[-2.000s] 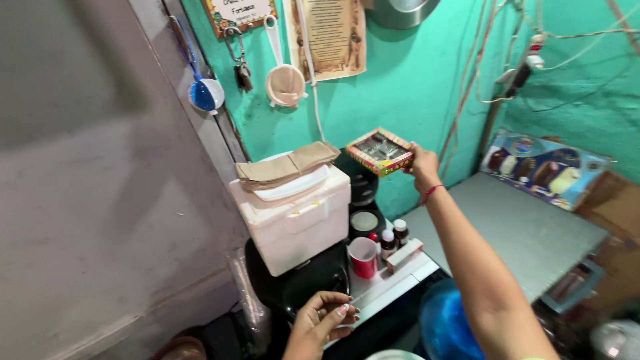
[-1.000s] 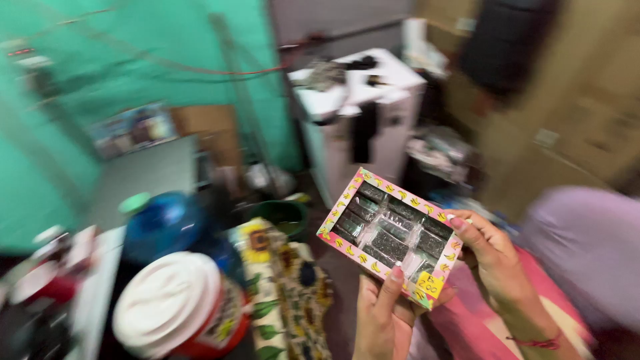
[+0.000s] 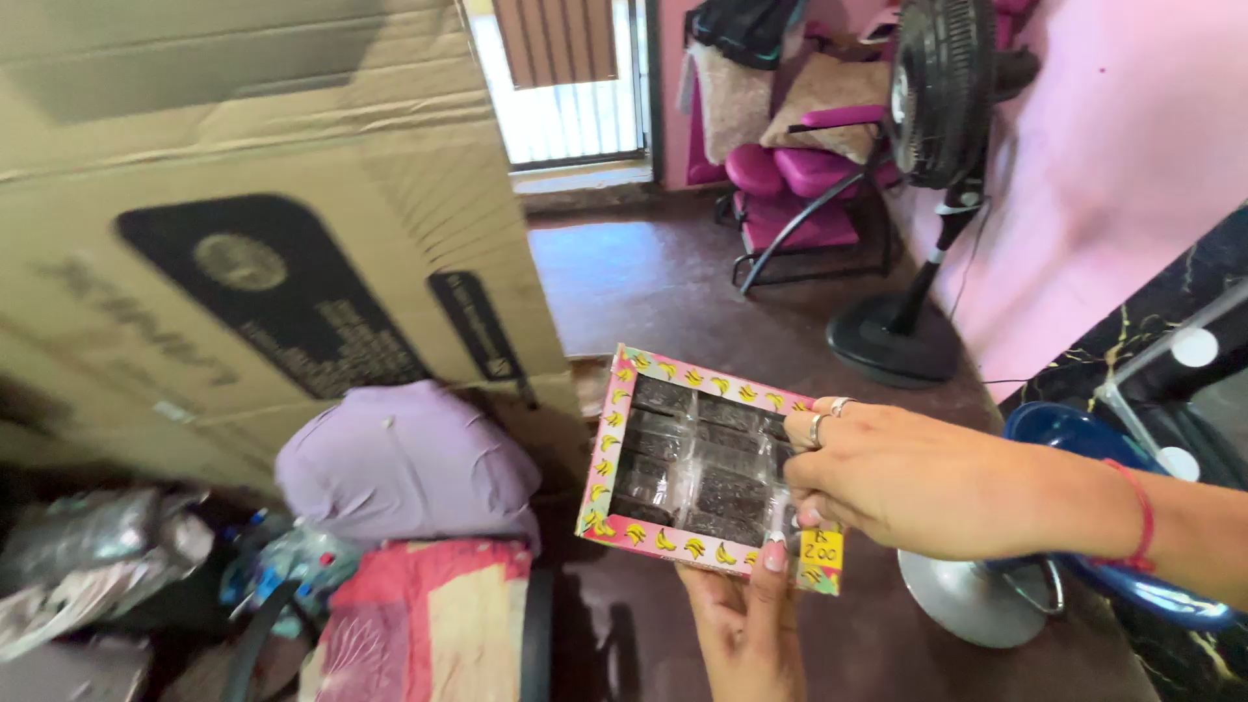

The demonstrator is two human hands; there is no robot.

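A flat cardboard box with a banana-print border (image 3: 694, 552) is tilted in front of me, and several dark wrapped pieces (image 3: 726, 502) show in its open or windowed top. My left hand (image 3: 746, 624) grips its near edge from below, thumb on the rim. At the box's right side is my right hand (image 3: 877, 468), with rings on its fingers and a red cord bracelet at the wrist; its fingertips are bent over the dark pieces and the edge. A yellow tag (image 3: 821, 548) with writing sits at the near right corner.
Large cardboard sheets (image 3: 292, 156) stand at the left, behind a chair with a lilac cover (image 3: 409, 458). A black pedestal fan (image 3: 941, 107) and a magenta chair (image 3: 814, 171) stand ahead. A blue stool (image 3: 1082, 439) is at the right, plastic bags (image 3: 283, 565) at lower left.
Two seconds ago my right hand alone held the box up by the green wall; my left hand has since taken hold of it too. The view has swung far to the right.
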